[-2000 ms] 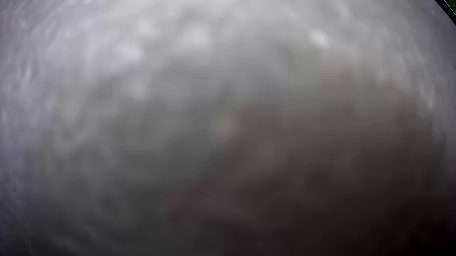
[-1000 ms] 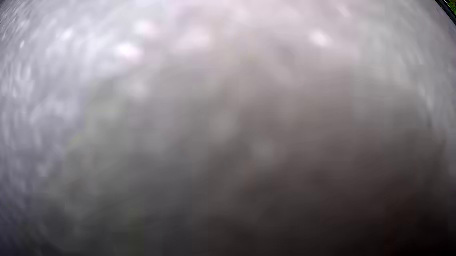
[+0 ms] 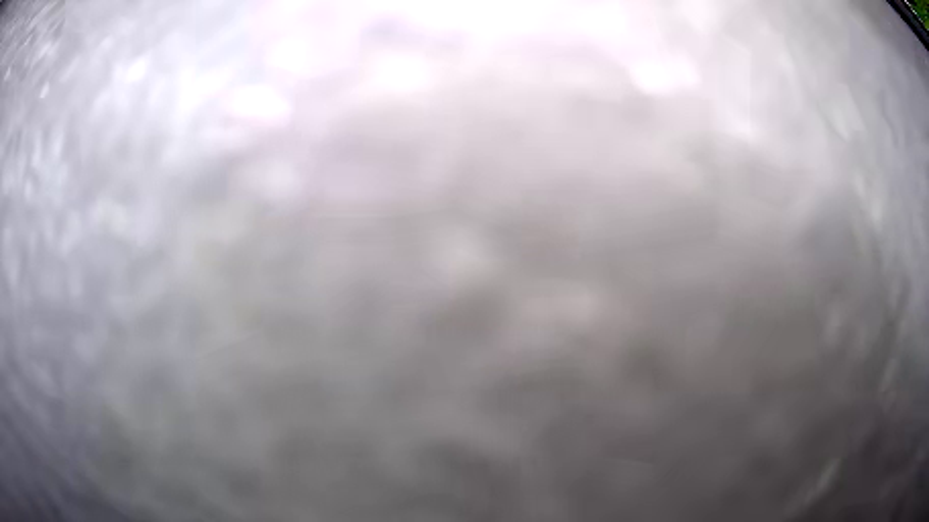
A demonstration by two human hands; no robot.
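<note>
A blurred, whitish-grey, cloudy surface (image 3: 458, 255) fills nearly the whole head view, very close to the lens. It is brightest along the top and darker towards the bottom. I cannot tell what it is. Neither my left hand nor my right hand can be made out. No work part can be made out, and whatever lies behind the blur is hidden.
A small patch of green (image 3: 922, 12) with a dark edge beside it shows at the top right corner. Several bright blurred spots show near the top. Nothing else can be made out.
The blurred view has grown brighter, mostly at the top and centre. The dark brownish area at the lower right has turned paler and greyer. The green corner patch still shows.
</note>
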